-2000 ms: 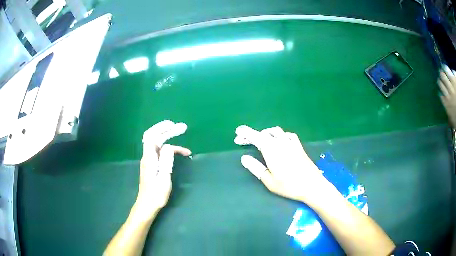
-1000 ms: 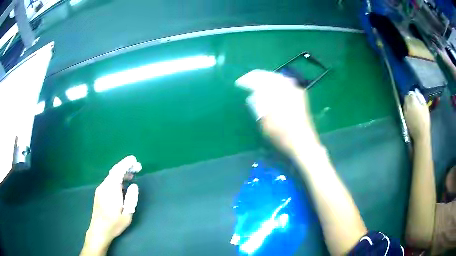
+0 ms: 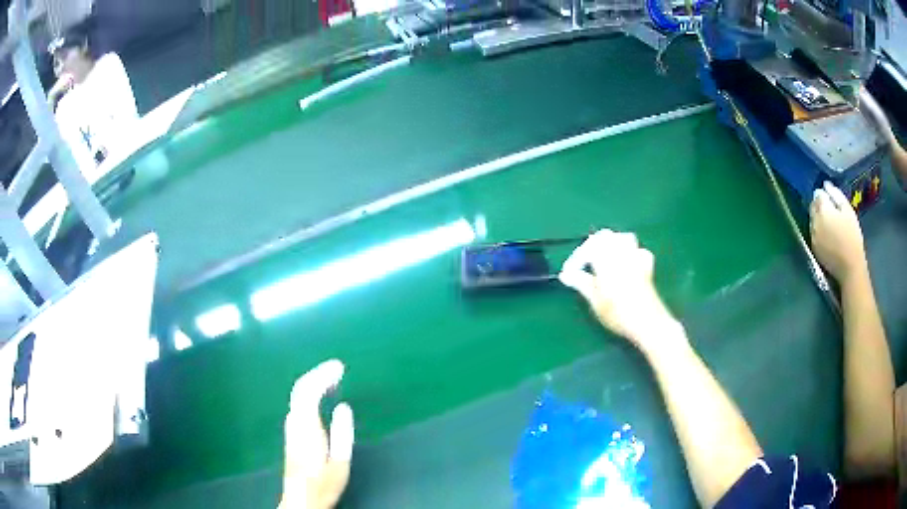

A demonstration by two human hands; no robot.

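Observation:
A phone middle frame (image 3: 502, 266) lies or hovers just over the green belt, its dark plate end with a blue patch pointing left. My right hand (image 3: 619, 281) grips its right end between thumb and fingers; the fingers hide that end. Whether the frame touches the belt, I cannot tell. My left hand (image 3: 320, 437) is at the lower middle-left, holding nothing, thumb and fingers apart, its wrist cut off by the bottom edge.
Crumpled blue film (image 3: 577, 457) lies on the dark mat at the bottom. A white fixture plate (image 3: 85, 358) stands at left. At right, another person's hand (image 3: 837, 234) is beside a blue-and-grey press fixture (image 3: 835, 144). Another person (image 3: 94, 94) is at the upper left.
My right hand has reached the frame and gripped its end. The frame has turned so its dark plate points left. The view has shifted, showing more of the far side and the press fixture.

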